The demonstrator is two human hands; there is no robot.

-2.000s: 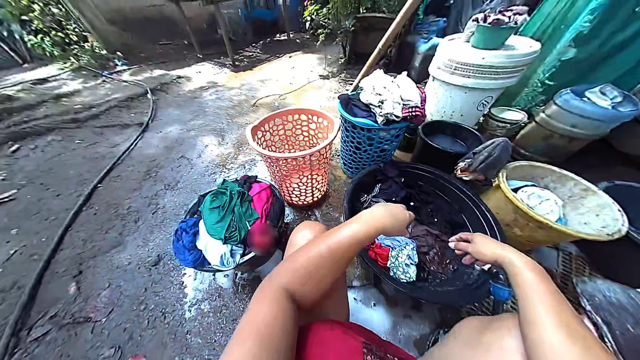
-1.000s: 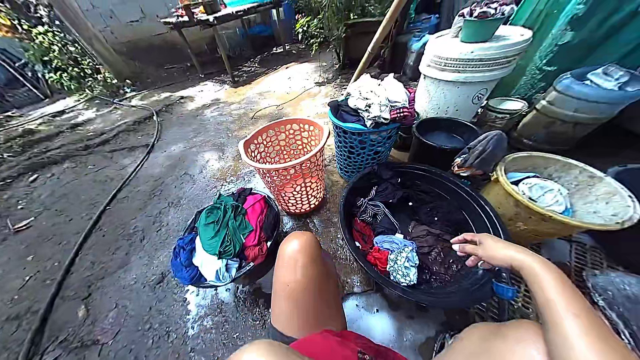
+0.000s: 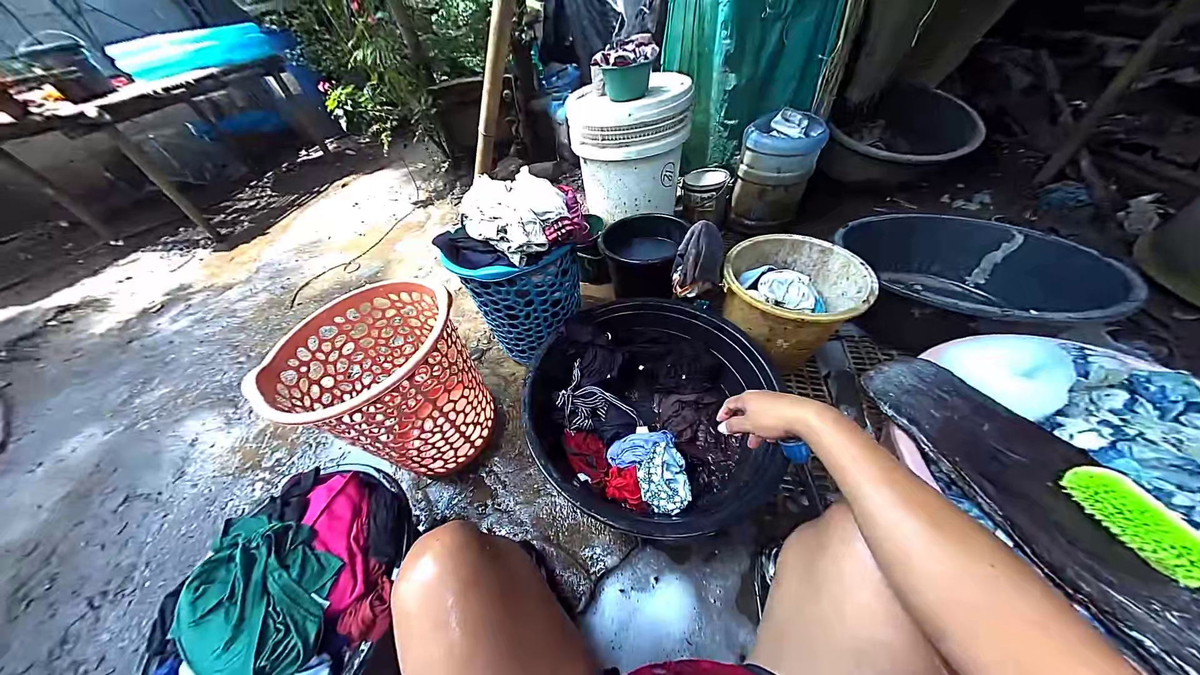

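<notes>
My right hand [image 3: 767,418] hangs over the right rim of a round black plastic tub [image 3: 553,469], its fingers loosely bent. A small white thing shows at its fingertips; whether it is held I cannot tell. Inside the tub lie wet dark clothes [image 3: 689,412], a red cloth [image 3: 586,454] and a light blue patterned cloth [image 3: 653,466]. My left hand is out of view. At the lower left a basin holds a green garment [image 3: 248,595] and a pink garment [image 3: 337,525].
An orange plastic basket [image 3: 412,403] and a blue basket [image 3: 530,305] of clothes stand beyond. A yellow bucket [image 3: 797,328] and a large black basin [image 3: 984,314] are behind right. A dark wooden board [image 3: 1003,459] carries a green brush [image 3: 1130,520] across a soapy laundry basin.
Two seconds ago my left hand was over the tub; it has left the view. My right hand stays near the tub's right side. The view has turned right.
</notes>
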